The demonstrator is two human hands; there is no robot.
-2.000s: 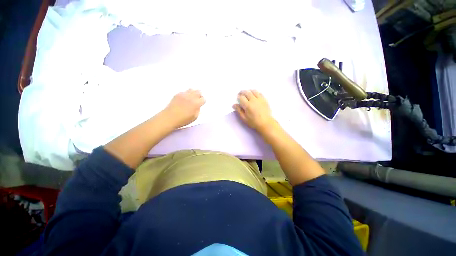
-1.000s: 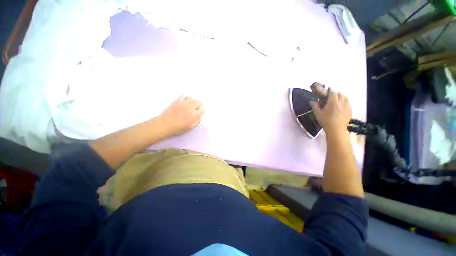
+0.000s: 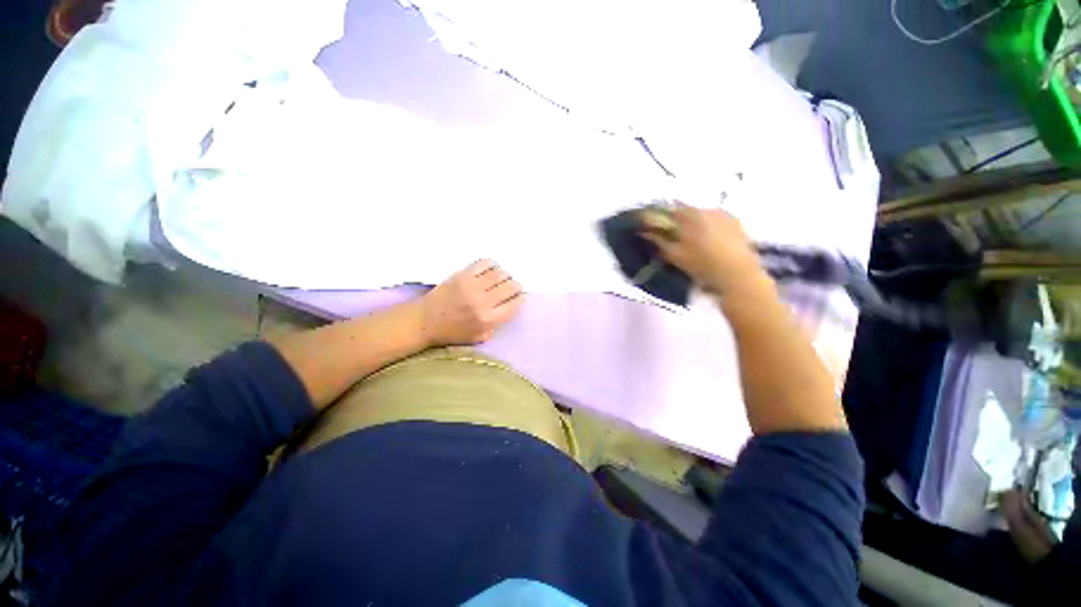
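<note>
A white garment panel (image 3: 356, 202) lies on the pale lilac table cover (image 3: 593, 344), its near edge a thin dark line. My left hand (image 3: 474, 301) rests at that near edge; glare hides whether its fingers hold fabric. My right hand (image 3: 704, 249) is shut on the handle of the black steam iron (image 3: 646, 263), slightly blurred. The iron is over the panel's right part near its edge; I cannot tell if it touches. Its dark lumpy hose (image 3: 818, 267) runs right.
A loose white heap (image 3: 89, 154) hangs over the left table edge. A folded white-grey bundle (image 3: 848, 142) lies at the far right corner. A green crate (image 3: 1043, 89) is beyond. Another person's hand (image 3: 1027, 522) shows at the lower right edge.
My right hand went from the fabric edge to the iron, took its handle and moved it left over the panel. My left hand stays at the near edge. The view has turned right.
</note>
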